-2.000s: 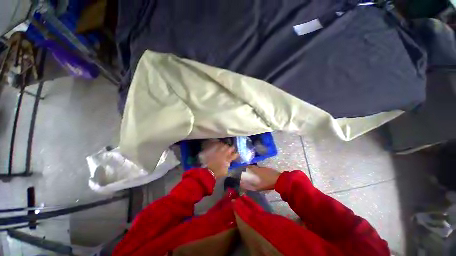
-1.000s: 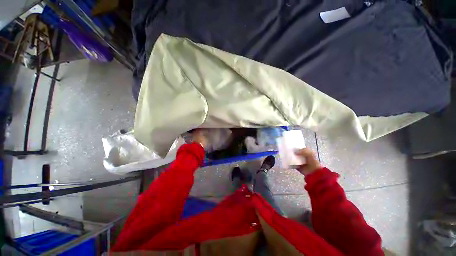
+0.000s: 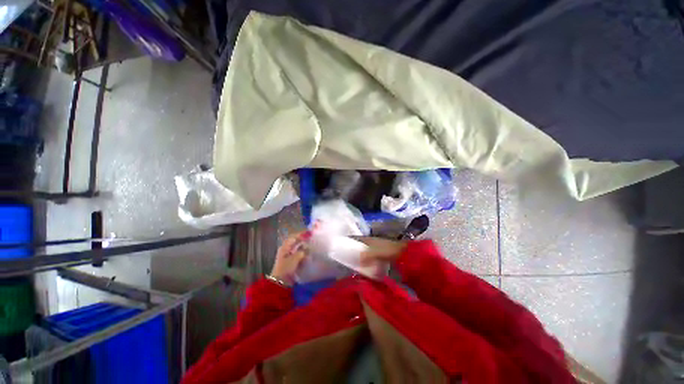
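My left hand (image 3: 291,255) holds the edge of a thin, whitish, crumpled plastic bag (image 3: 337,217) in front of the blue crate. My right hand (image 3: 381,253) holds a small white packet (image 3: 347,250) against the bag; its fingers are blurred. The blue plastic crate (image 3: 306,196) stands open below the hanging cloth, with dark contents and a clear plastic bag (image 3: 420,193) at its right end. Whether the packet is inside the bag or in front of it, I cannot tell.
Pale green-beige cloth (image 3: 360,97) hangs below a large dark cloth pile (image 3: 570,75) and covers the crate's far side. A white bag (image 3: 225,201) lies left of the crate. Metal rails (image 3: 150,246) and another blue crate (image 3: 124,341) are at lower left. My shoe (image 3: 416,226) shows near the crate.
The whitish bag has come out of the crate towards me with my left hand. My right hand has brought the white packet leftward to it. The view has shifted, so the cloth appears higher.
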